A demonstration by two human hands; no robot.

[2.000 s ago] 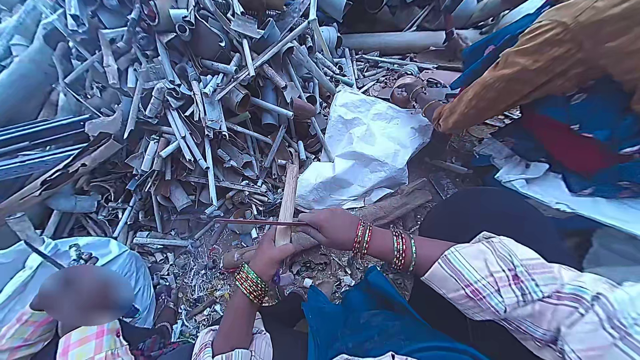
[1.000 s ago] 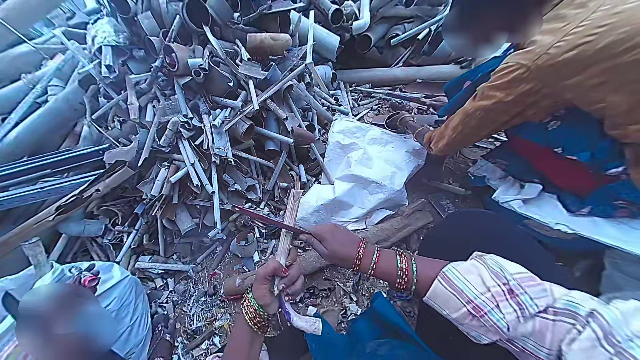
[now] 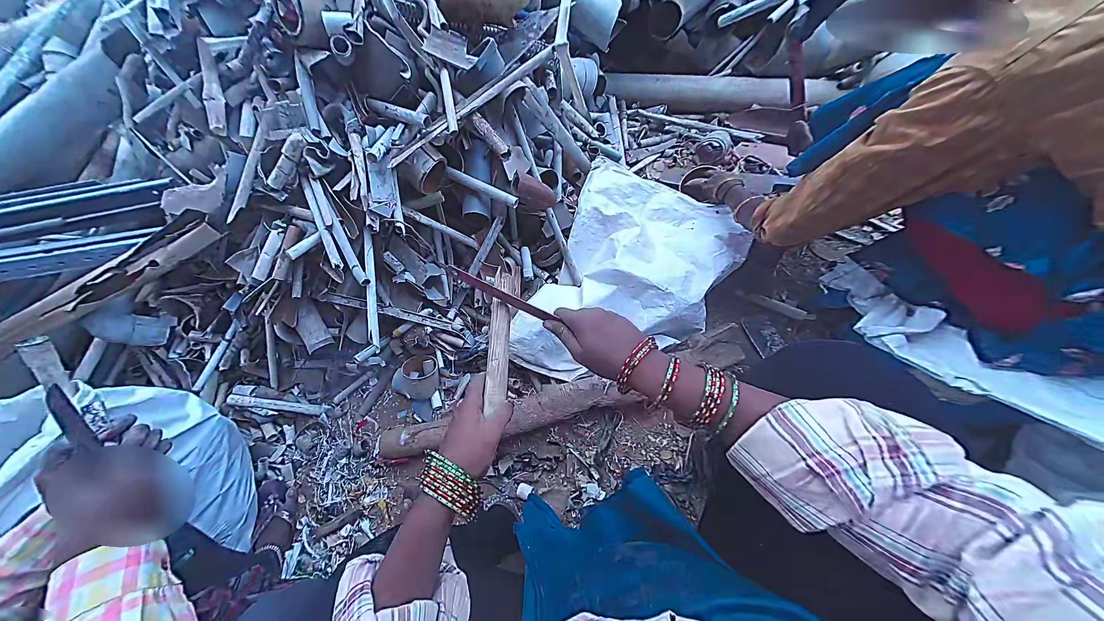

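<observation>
My left hand (image 3: 476,431), with green and gold bangles at the wrist, grips the lower end of a pale split wooden stick (image 3: 500,336) that stands up from the fist. My right hand (image 3: 599,341), wearing red and green bangles, is closed on the near end of a thin, dark reddish blade-like strip (image 3: 504,297). The strip slants up to the left and crosses the stick near its top; whether the two touch I cannot tell. Beneath and beyond both hands lies a thick wooden log (image 3: 552,412) on the littered ground. A blue cloth (image 3: 621,552) covers my lap.
A large heap of broken pipe pieces (image 3: 362,198) rises ahead and to the left. A crumpled white sheet (image 3: 642,250) lies beyond my right hand. At the right, a co-worker's brown sleeve (image 3: 914,155) reaches in; another person sits at the lower left beside a white sack (image 3: 203,448).
A curved pale piece seen below my left hand one second ago no longer shows there. My right hand has moved off the stick, where it was two seconds ago, and stays closed on the strip.
</observation>
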